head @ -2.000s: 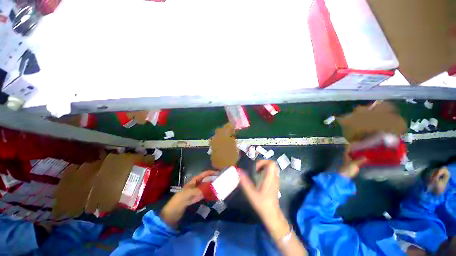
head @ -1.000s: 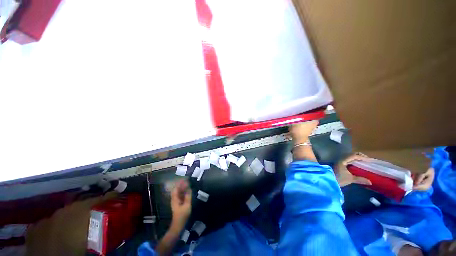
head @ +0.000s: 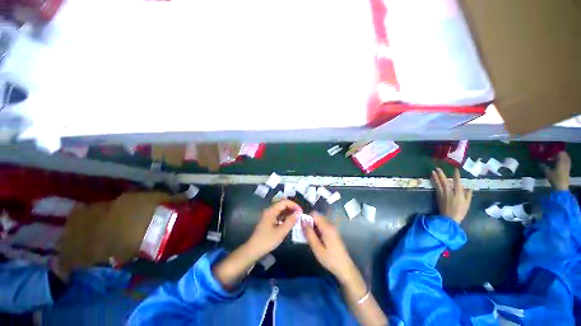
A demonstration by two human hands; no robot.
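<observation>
My left hand (head: 275,226) and my right hand (head: 325,240) are close together above the dark bench, in the lower middle. Between their fingertips they hold a small white paper piece (head: 302,230). A little reddish pink shows at its upper edge; whether this is print or a fingertip is unclear. Several small white squares (head: 308,193) lie scattered on the bench just beyond my hands, against the pale rail.
A green belt (head: 299,159) behind the pale rail (head: 382,182) carries red boxes (head: 377,155). A white shelf (head: 223,70) overhangs it, with a large open carton (head: 439,57). Red boxes with brown flaps (head: 158,233) stand left. Another person's hand (head: 452,196) is right.
The red box I held two seconds ago is gone from my hands. My right hand has come back from under the shelf carton, and both hands now meet at a white piece. The view has swung back left.
</observation>
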